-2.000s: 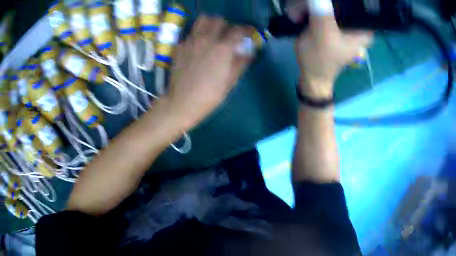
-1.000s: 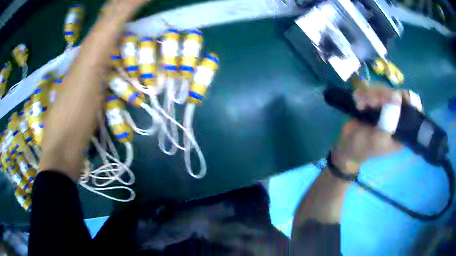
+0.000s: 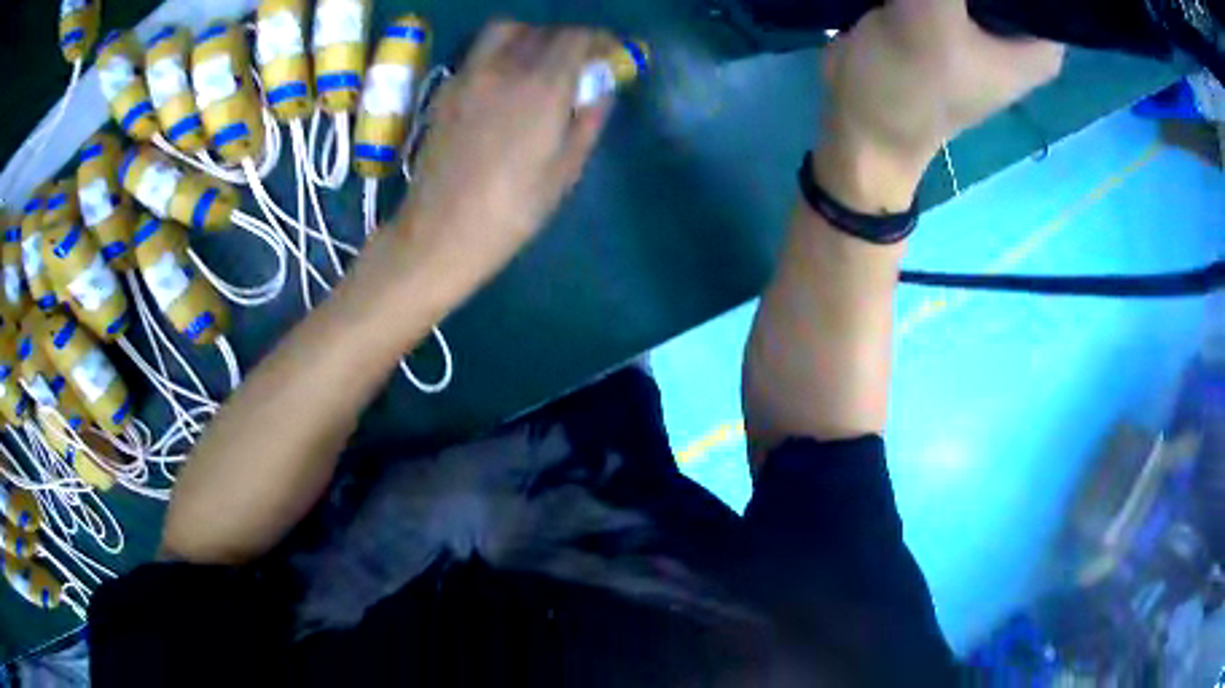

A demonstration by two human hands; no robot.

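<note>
My left hand (image 3: 517, 141) is closed on a yellow corded cylindrical unit (image 3: 619, 63) above the green bench; a blue band and whitish label show past its fingers. A thin white cord loop (image 3: 430, 363) hangs below the left wrist. My right hand (image 3: 927, 67) is at the top edge, partly cut off, wrapped around the black power driver (image 3: 1075, 24), of which only part shows. The driver's nose and the held unit are apart. A black band is on the right wrist.
Many yellow-and-blue units (image 3: 222, 83) with tangled white cords lie on the left of the green bench (image 3: 672, 229), near a pale strip (image 3: 67, 128). A thick black cable (image 3: 1061, 284) crosses above the blue floor (image 3: 994, 430). Blurred clutter stands at lower right.
Since one second ago my left hand has come back from the upper left and holds a unit. My right hand with the driver has moved up to the top edge. The metal box has left the view.
</note>
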